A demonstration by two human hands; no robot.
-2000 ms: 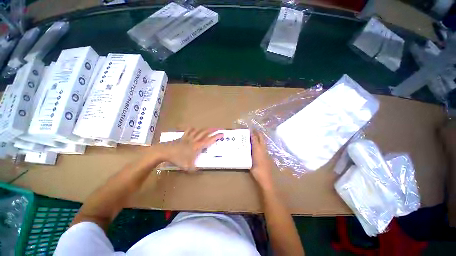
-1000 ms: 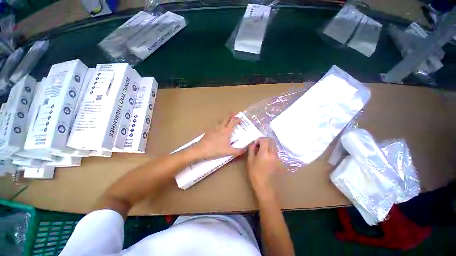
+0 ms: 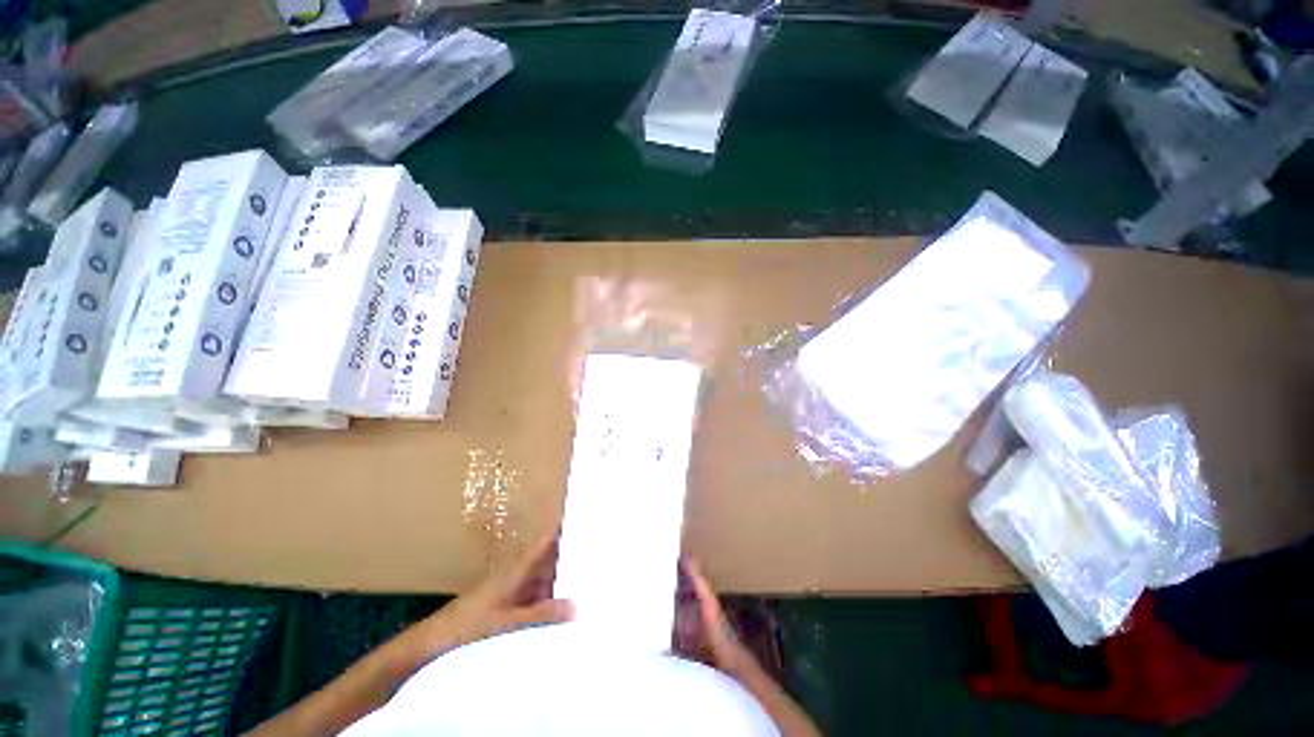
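A long white product box (image 3: 628,482) lies lengthwise away from me at the bench's front edge. Clear film of a poly bag (image 3: 634,310) shows past its far end, and the box appears to be inside it. My left hand (image 3: 522,593) holds the box's near left side. My right hand (image 3: 703,612) is at its near right side, partly hidden by the box. The near end is hidden by my body. The stack of empty poly bags (image 3: 944,346) lies right of the box.
Unbagged boxes (image 3: 324,288) lean in a pile at left. Spare bag bundles (image 3: 1095,504) lie at right. Bagged boxes (image 3: 702,84) lie on the green conveyor belt (image 3: 562,173). A green crate (image 3: 180,655) is at lower left. A grey post (image 3: 1225,173) stands at upper right.
The box has turned from slanted to pointing away from me and moved nearer to my body, now with film past its far end. Both hands have drawn back to its near end.
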